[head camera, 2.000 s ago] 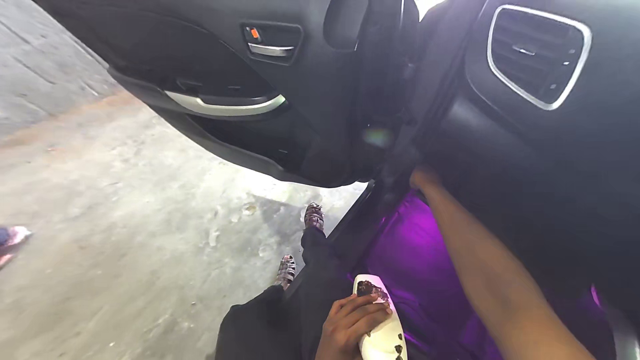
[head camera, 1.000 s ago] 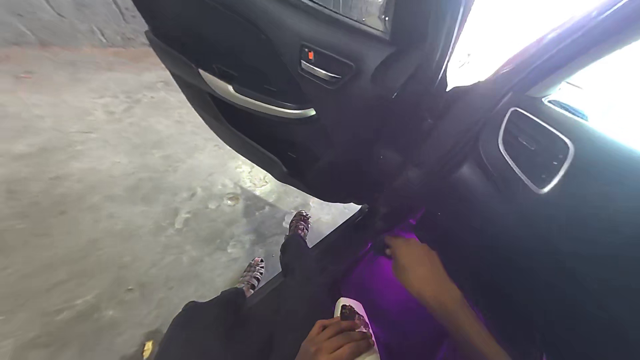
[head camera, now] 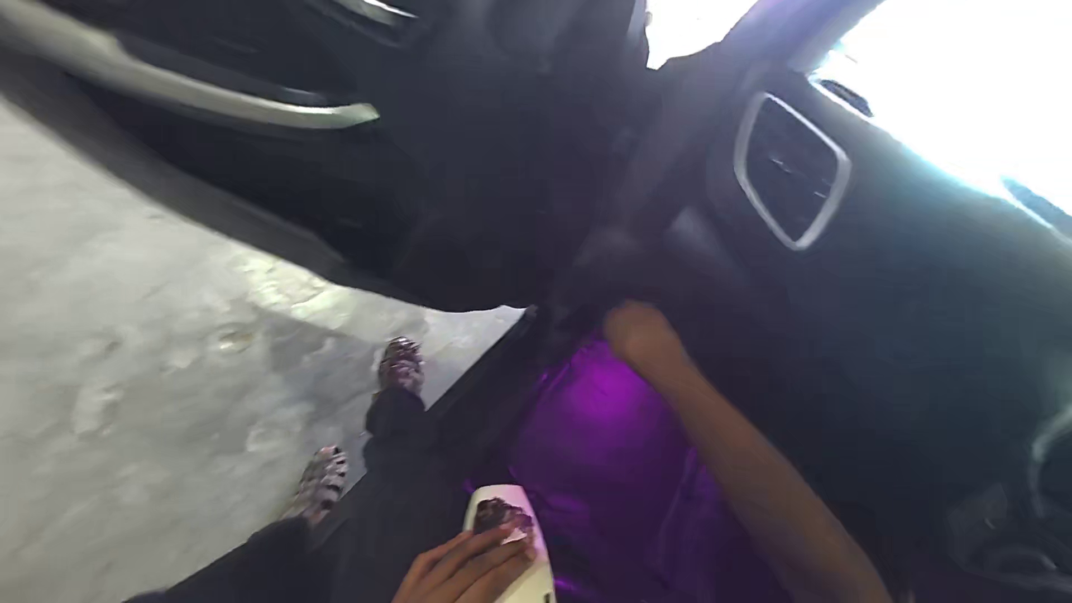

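My left hand (head camera: pixel 473 565) rests on a pale, elongated object (head camera: pixel 536 582) with a dark patch (head camera: pixel 500 515) at its upper end; its fingers lie across the surface, and the lower part is cut off by the frame edge. My right hand (head camera: pixel 641 335) reaches to the edge of a car's footwell, beside the door opening and below the dashboard. It is blurred and its fingertips are hidden in shadow, so what it touches cannot be told. Purple light falls on the footwell floor (head camera: pixel 599 419) between the two hands.
An open car door (head camera: pixel 419 193) with a pale pull handle (head camera: pixel 251 105) spans the upper left. The dashboard (head camera: pixel 904 318) with a silver-rimmed air vent (head camera: pixel 791 172) is at right. My feet (head camera: pixel 402 364) in patterned footwear stand on the concrete ground (head camera: pixel 167 360) beside the door sill (head camera: pixel 477 368).
The view has shifted, with the door handle nearer the top left. My right hand has stayed around the footwell's edge, and my left hand remains on the pale object.
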